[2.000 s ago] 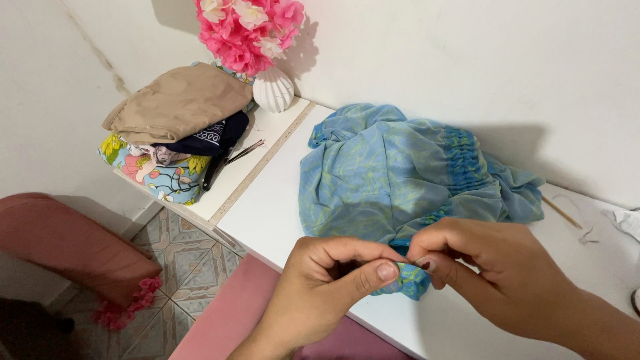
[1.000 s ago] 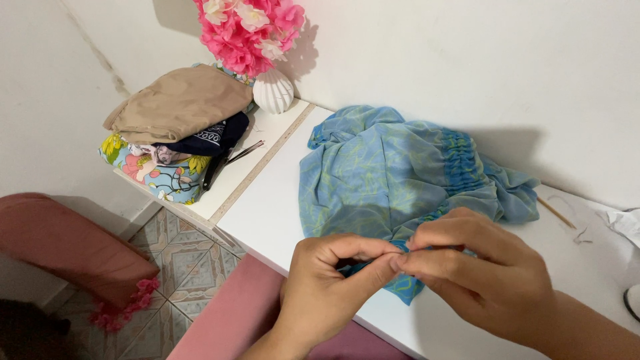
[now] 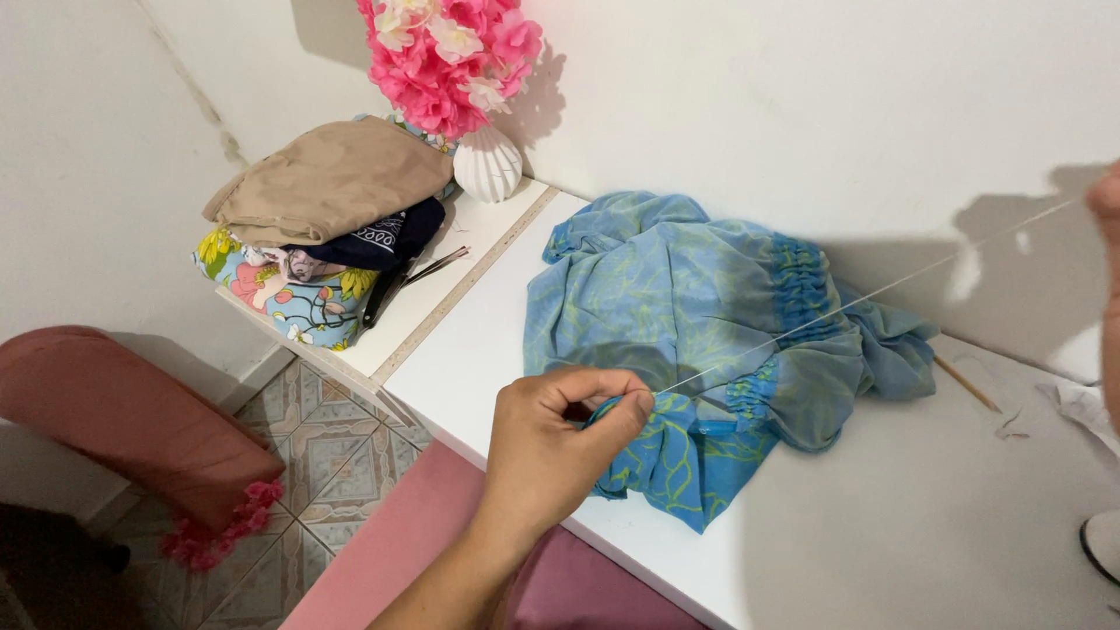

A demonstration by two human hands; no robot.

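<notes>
A blue garment (image 3: pixel 647 297) with a yellow-green pattern and gathered elastic parts lies crumpled on the white table. My left hand (image 3: pixel 569 437) pinches the near edge of its cloth between thumb and fingers. From that pinch a pale thread (image 3: pixel 862 299) runs taut up and right across the garment to my right hand (image 3: pixel 1107 227). Only a blurred part of the right hand shows at the right edge of the view, so its fingertips and any needle are hidden.
Folded cloths (image 3: pixel 332 184), dark scissors (image 3: pixel 385 284) and a white vase (image 3: pixel 488 164) of pink flowers stand at the back left. A thin wooden stick (image 3: pixel 967 383) and thread scraps lie right of the garment. A pink padded seat (image 3: pixel 394 542) adjoins the table's front edge.
My right hand has moved away from the left, up to the right edge of the view, and the thread now stretches between them. The left hand still pinches the cloth.
</notes>
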